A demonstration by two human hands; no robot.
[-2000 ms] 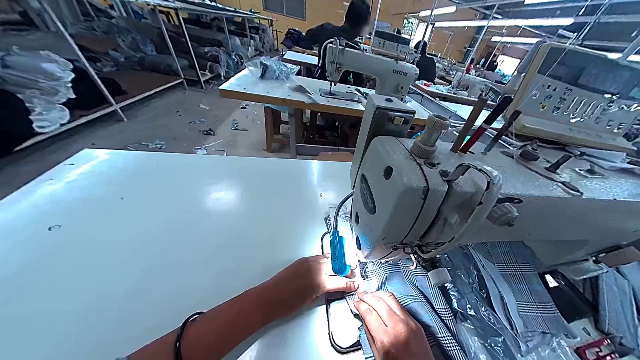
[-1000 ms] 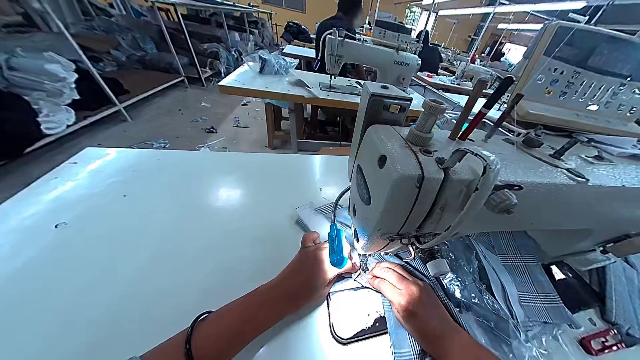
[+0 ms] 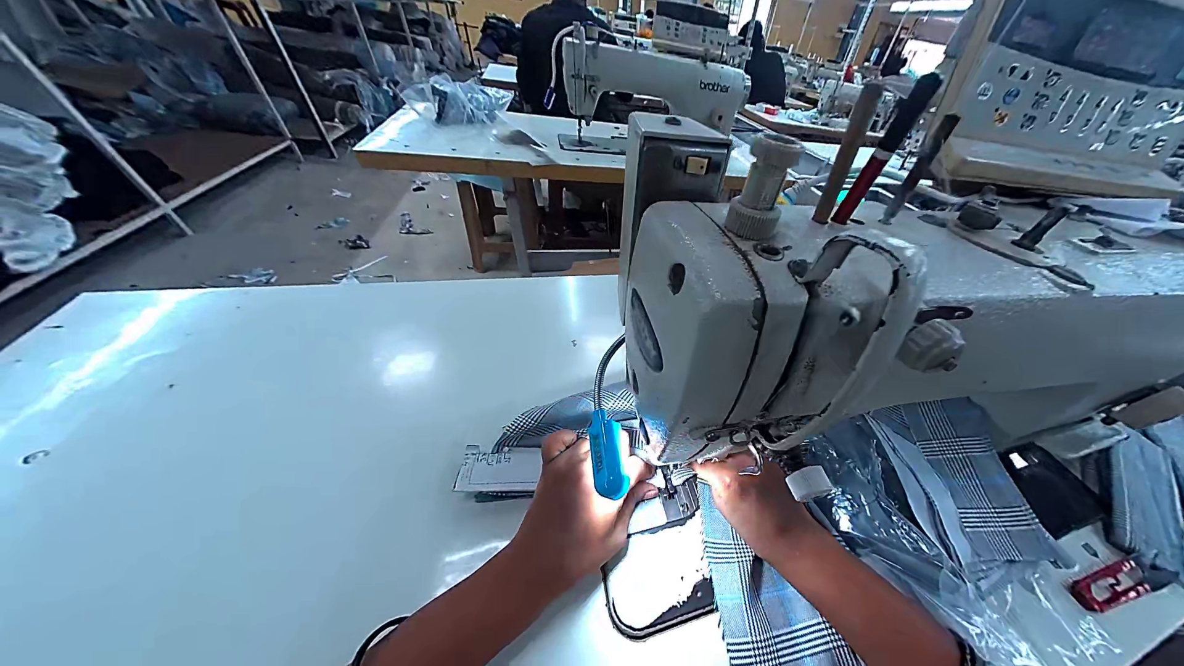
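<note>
An industrial sewing machine (image 3: 703, 324) stands over the white table, its needle and presser foot (image 3: 670, 490) down among the cloth. Left of the foot, my left hand (image 3: 578, 504) is closed on the plaid fabric, partly behind a blue clip-on lamp (image 3: 608, 453). Plaid fabric with a pale strip (image 3: 504, 470) sticks out to the left of that hand. My right hand (image 3: 749, 495) grips the fabric edge just right of the foot, its fingertips partly hidden under the machine head. More plaid fabric (image 3: 768, 601) hangs toward me below the right hand.
Clear plastic wrap and folded plaid pieces (image 3: 971, 481) lie on the right, near a red object (image 3: 1110, 585). A control panel (image 3: 1064, 102) is at upper right. Another machine (image 3: 647, 79) and people stand beyond. Fabric shelves (image 3: 231, 176) line the left.
More fabric now extends out left of the machine foot. My left hand has shifted up and away from me beside the foot; my right hand has also moved forward, under the machine head.
</note>
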